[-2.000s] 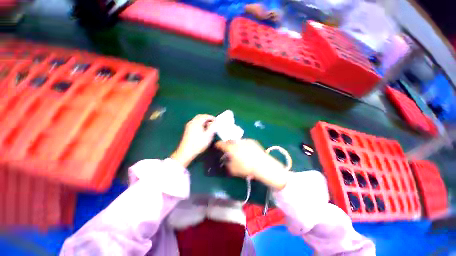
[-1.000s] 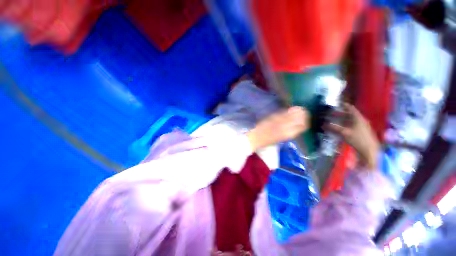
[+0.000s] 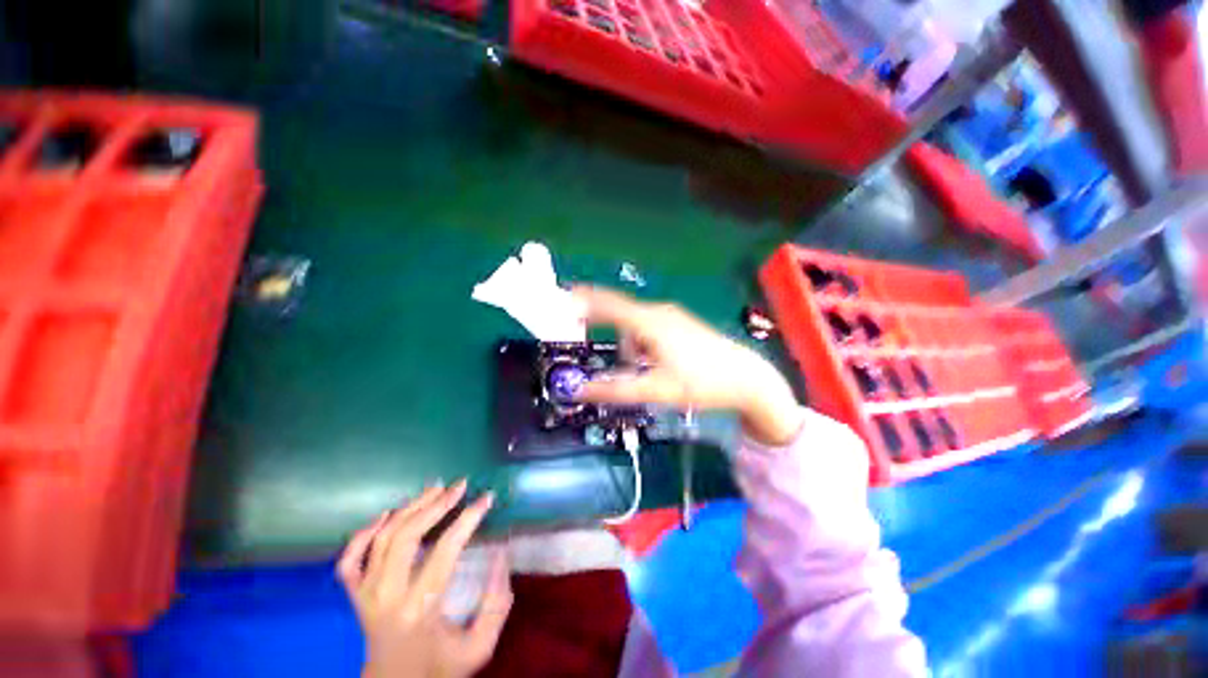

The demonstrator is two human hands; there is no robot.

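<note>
The black test fixture (image 3: 519,413) lies on the green bench mat. A watch module (image 3: 567,384) with a lit purple dial sits on it. My right hand (image 3: 676,358) is over the fixture's right part, fingers apart, one fingertip at the module's right edge; it hides much of the control board. A crumpled white wiping cloth (image 3: 533,294) lies just behind the fixture, beside my right fingers. My left hand (image 3: 424,570) is at the bench's near edge, fingers spread, holding nothing. A white USB cable (image 3: 633,484) runs from the board's near edge.
A large red-orange foam tray (image 3: 152,384) stands at the left, another tray (image 3: 811,358) with black discs at the right. More red trays (image 3: 636,66) stand across the bench. Small clear scraps lie on the mat. A thin dark stick (image 3: 688,470) is right of the cable.
The view has swung from the floor and side back to the bench. My hands, earlier close together, are now apart. The fixture and purple-lit module now show.
</note>
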